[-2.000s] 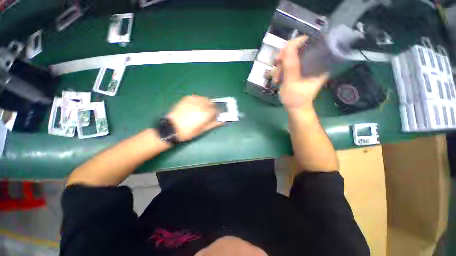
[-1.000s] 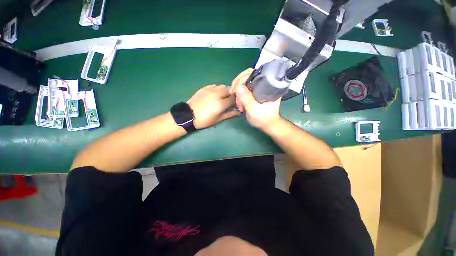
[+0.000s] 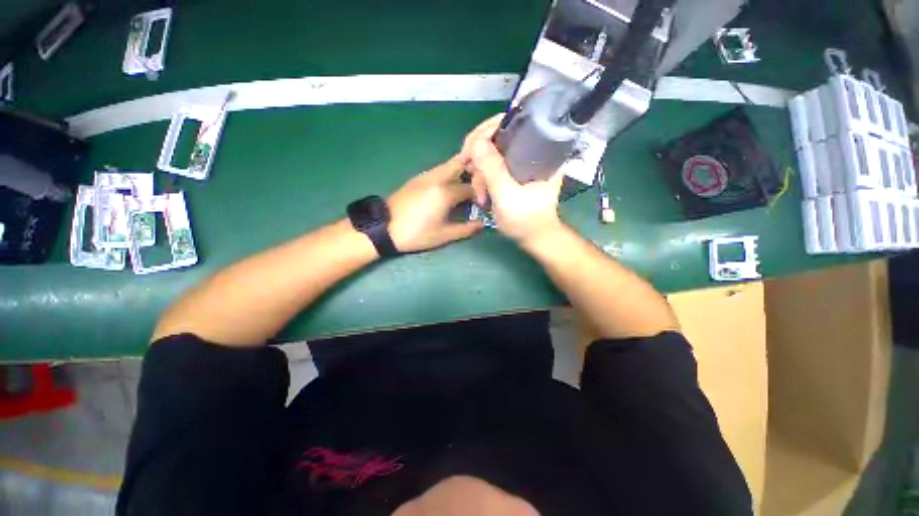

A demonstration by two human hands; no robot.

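My right hand [image 3: 516, 197] is closed round the thick grey electric screwdriver [image 3: 542, 131], whose black cable rises from its rear end. My left hand [image 3: 431, 210] lies on the bench beside it, its fingers on a small white housing [image 3: 484, 215]. Only a little of this housing shows between the hands; the rest is hidden, and so is the screwdriver's tip. The grey-white metal screw feeder [image 3: 595, 76] stands behind and to the right of the screwdriver, partly covered by it.
Several white housings with green boards [image 3: 146, 227] lie at the left, another [image 3: 193, 141] near the white stripe. At the right are a black fan [image 3: 710, 171], a single housing [image 3: 734, 259] and stacked white units [image 3: 857, 166]. A short lead [image 3: 607, 210] lies beside the feeder. Dark equipment [image 3: 35, 191] stands far left.
Two seconds ago my right hand was up by the feeder with the screwdriver; it came down beside my left hand. Over the last second the hands barely moved. The loose housings shifted slightly in view.
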